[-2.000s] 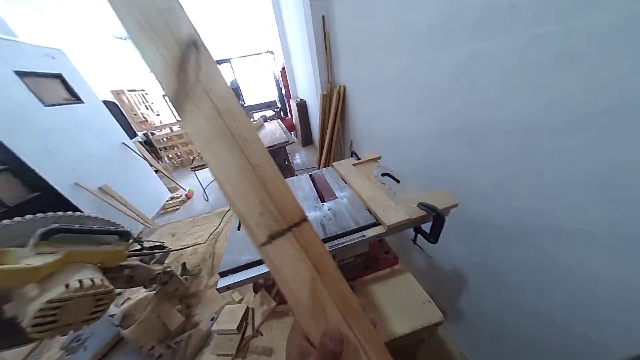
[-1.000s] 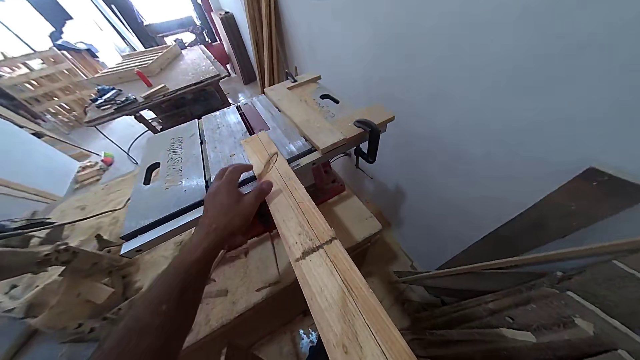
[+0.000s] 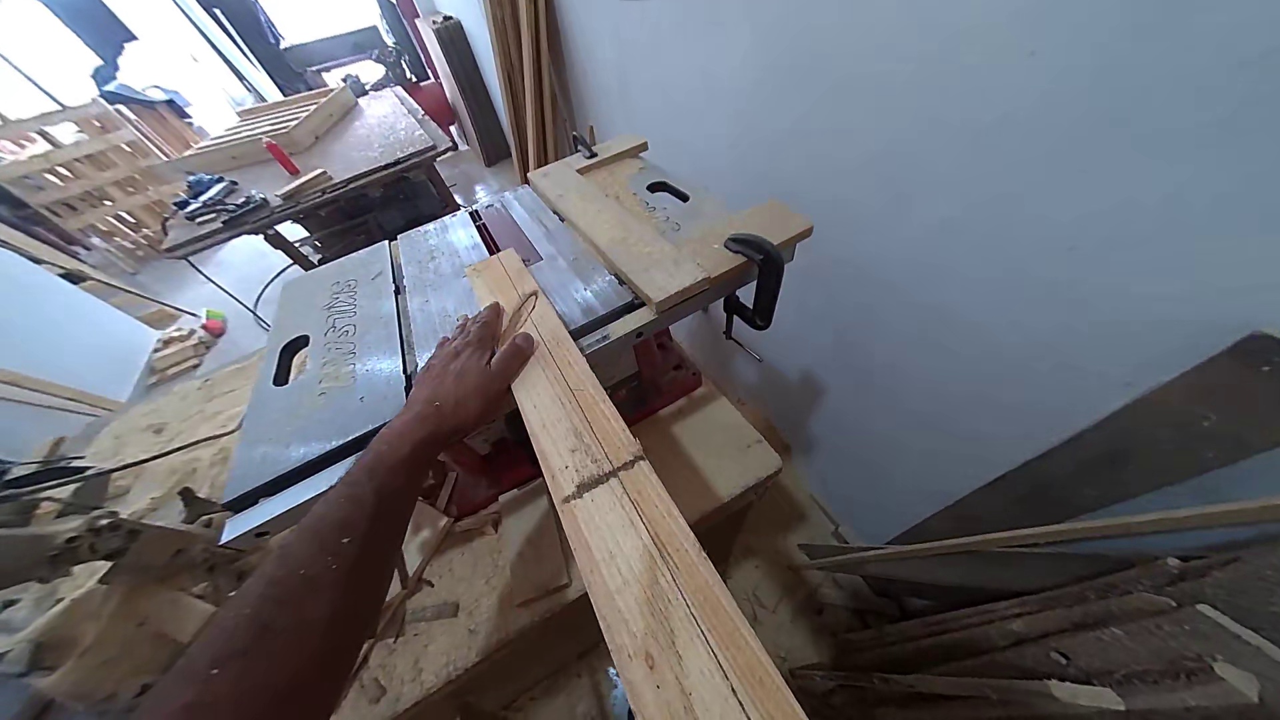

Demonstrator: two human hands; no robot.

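A long wooden board with a lengthwise line and a dark cross mark rests its far end on the metal top of a Skilsaw table saw. My left hand lies on the board near that end, thumb on its top face and fingers at its left edge. The near end runs out of the bottom of the view. My right hand is not in view. A wooden fence board lies across the right side of the saw top, with a black C-clamp at its near end.
Offcuts lie at lower left, and dark boards are stacked at lower right. A workbench with a wooden frame and a red bottle stands beyond the saw. A white wall rises on the right. Cables cross the floor.
The board has come down from its raised, slanted position onto the saw top. My left hand, not visible on it two seconds ago, now lies near its far end. The view has turned downward.
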